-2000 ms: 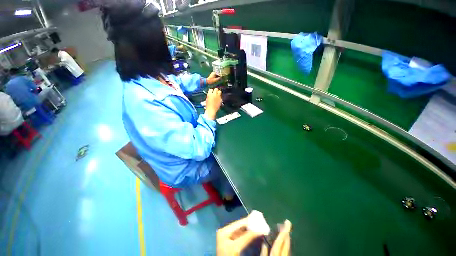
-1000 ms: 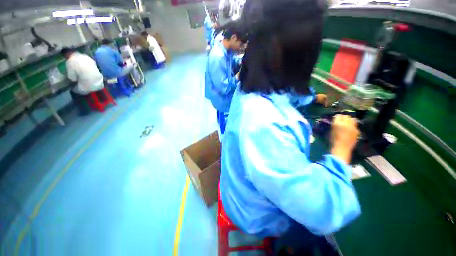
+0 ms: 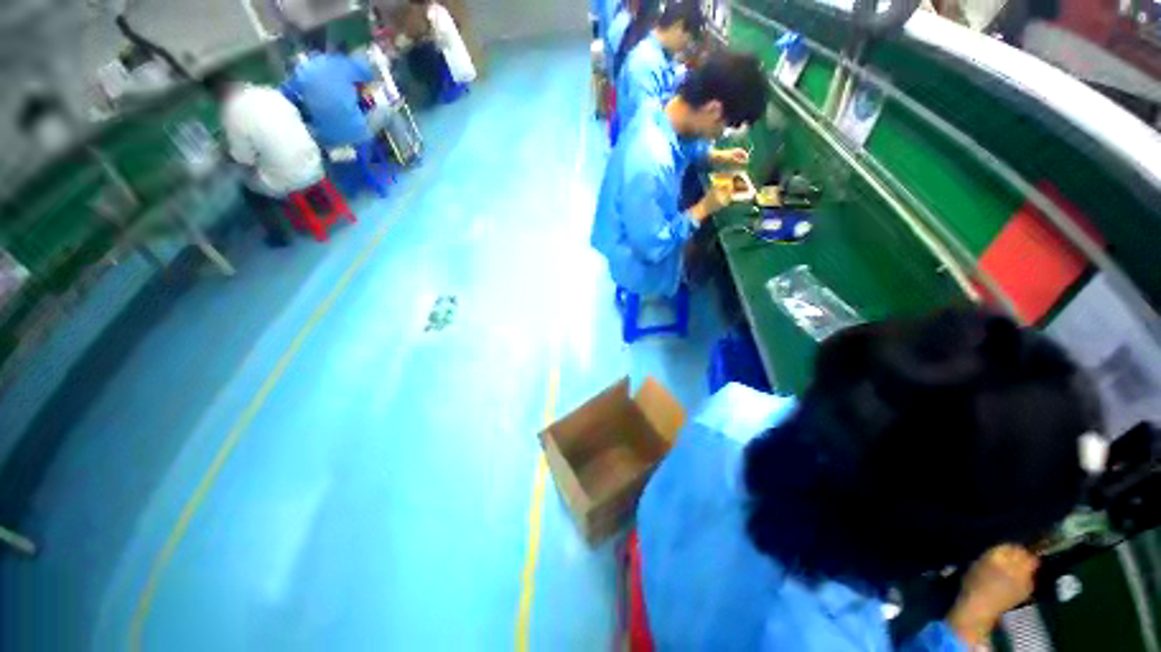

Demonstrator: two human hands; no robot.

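Observation:
Neither of my hands is in the picture. Nearest in front of me, at the lower right, is a seated person in a blue smock (image 3: 713,510) with dark hair, seen from above and behind. One hand of that person (image 3: 996,586) is raised near the right edge, beside a dark device (image 3: 1127,478) that is partly cut off. Below that hand a pale ribbed strip (image 3: 1026,628) shows at the bottom edge. What the person's fingers hold is hidden or too small to tell.
An open cardboard box (image 3: 611,461) stands on the blue floor (image 3: 369,446) beside the person. Further along the green bench (image 3: 777,312) lies a clear plastic bag (image 3: 812,303). Another worker (image 3: 643,191) sits there on a blue stool (image 3: 653,313). Workers on stools sit at the far left bench.
The view has swung left and along the line. My hands, seen two seconds ago holding a small white thing, are out of the picture. The near person now appears lower right; the box shows more fully.

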